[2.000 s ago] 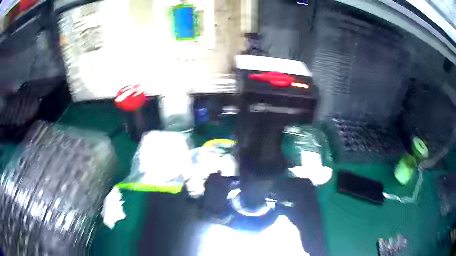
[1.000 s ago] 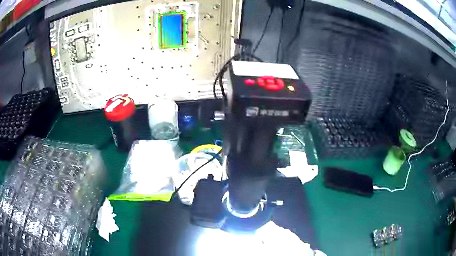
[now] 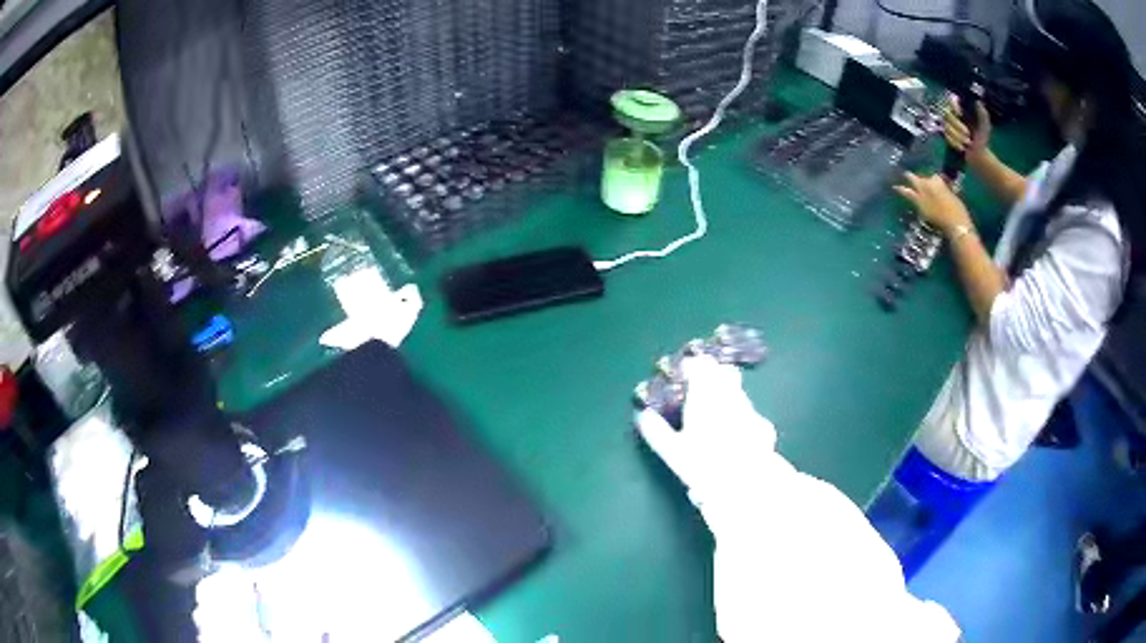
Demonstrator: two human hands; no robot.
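Note:
Small grey-brown circuit boards (image 3: 739, 343) lie in a short row on the green mat. My right hand (image 3: 710, 421), in a white glove washed out by light, reaches to them from below. Its thumb and fingers are apart at the row's near side and hide part of it; whether they grip a board cannot be told. The digital microscope (image 3: 63, 239) stands at the left, with its ring light (image 3: 233, 496) above the glaring stage (image 3: 427, 465). A washed-out white shape beside the stage light at the bottom left looks like my left hand (image 3: 229, 605); its fingers are not distinguishable.
A black slab (image 3: 525, 284) with a white cable lies beyond the boards, near a green cup (image 3: 631, 176). Tray stacks (image 3: 415, 82) stand at the back. White tissue (image 3: 373, 309) lies by the microscope. A neighbouring person (image 3: 1043, 289) handles parts at the right bench edge.
The view has swung to the right, so the microscope is now at the left and the neighbour shows. My right hand has moved from the microscope's stage area to the row of boards.

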